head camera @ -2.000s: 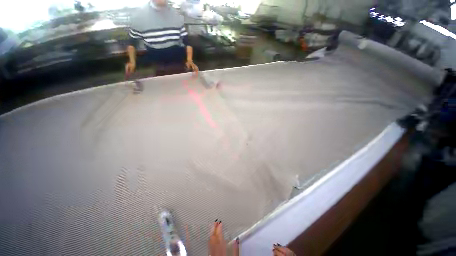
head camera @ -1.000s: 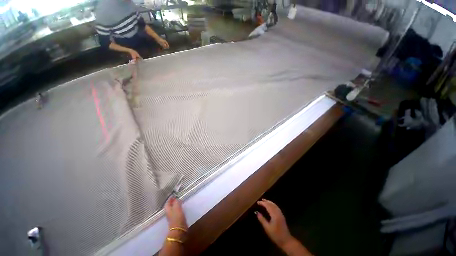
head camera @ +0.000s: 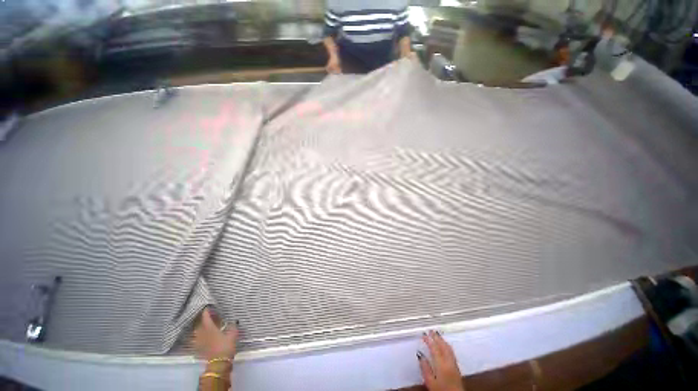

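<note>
The finely striped grey-beige fabric (head camera: 367,229) covers the table, with a long fold running from near my left hand up to the far edge. My left hand (head camera: 214,336), with yellow bracelets at the wrist, grips the fabric at the lower end of this fold, near the front edge. My right hand (head camera: 441,365) is at the front border by the white underlay paper (head camera: 520,328), fingers apart and holding nothing. A shiny metal lay weight (head camera: 40,309) stands on the cloth at the left.
A person in a striped sweater (head camera: 367,27) lifts the fabric at the far edge. A second weight (head camera: 162,95) is at the far left edge. The fabric roll (head camera: 650,99) is at the right end. Dark equipment (head camera: 677,305) sits at the right front corner. The brown table edge (head camera: 536,370) runs below the paper.
My left hand still holds the fabric edge. My right hand has come from beyond the table edge to the paper. The other person has raised the fabric's far edge. The view has turned.
</note>
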